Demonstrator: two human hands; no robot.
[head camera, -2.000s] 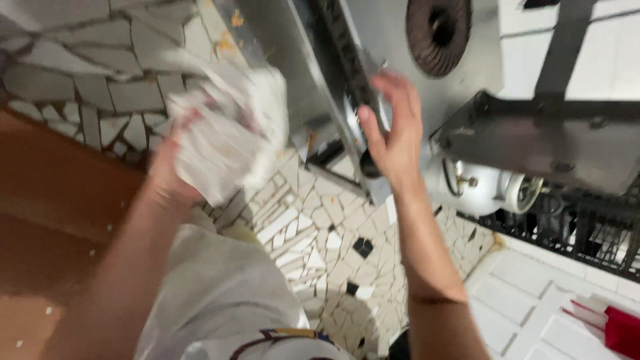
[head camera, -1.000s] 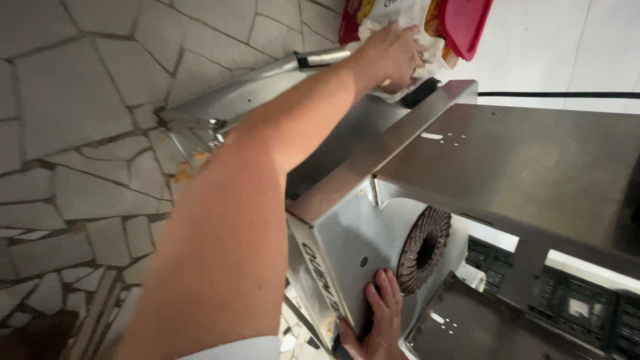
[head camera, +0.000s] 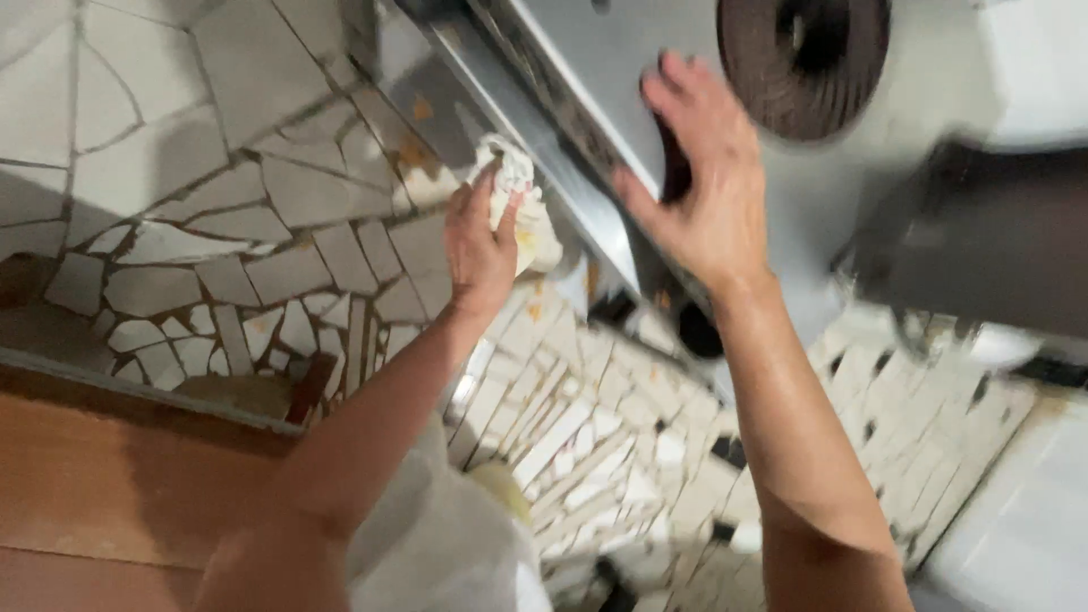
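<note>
A crumpled white cloth (head camera: 514, 183), with a yellowish stain on it, is gripped in my left hand (head camera: 484, 242) beside the lower edge of a metal appliance (head camera: 586, 68). My right hand (head camera: 701, 161) rests against the front edge of that appliance, its thumb apart from the fingers; it holds nothing that I can make out. To the right of its fingertips is a dark, ribbed round part (head camera: 803, 64) on the metal face. The picture is blurred around the hands.
Broken-tile flooring (head camera: 289, 272) with orange bits lies below and left. A brown wooden surface (head camera: 127, 476) is at the lower left. A dark metal piece (head camera: 977, 238) stands at the right, above a white surface (head camera: 1020, 510) in the lower right corner.
The view has swung a lot. One second ago an arm reached across the metal appliance to a cloth near a red-edged package; now the cloth is low beside the appliance, and the package is out of view.
</note>
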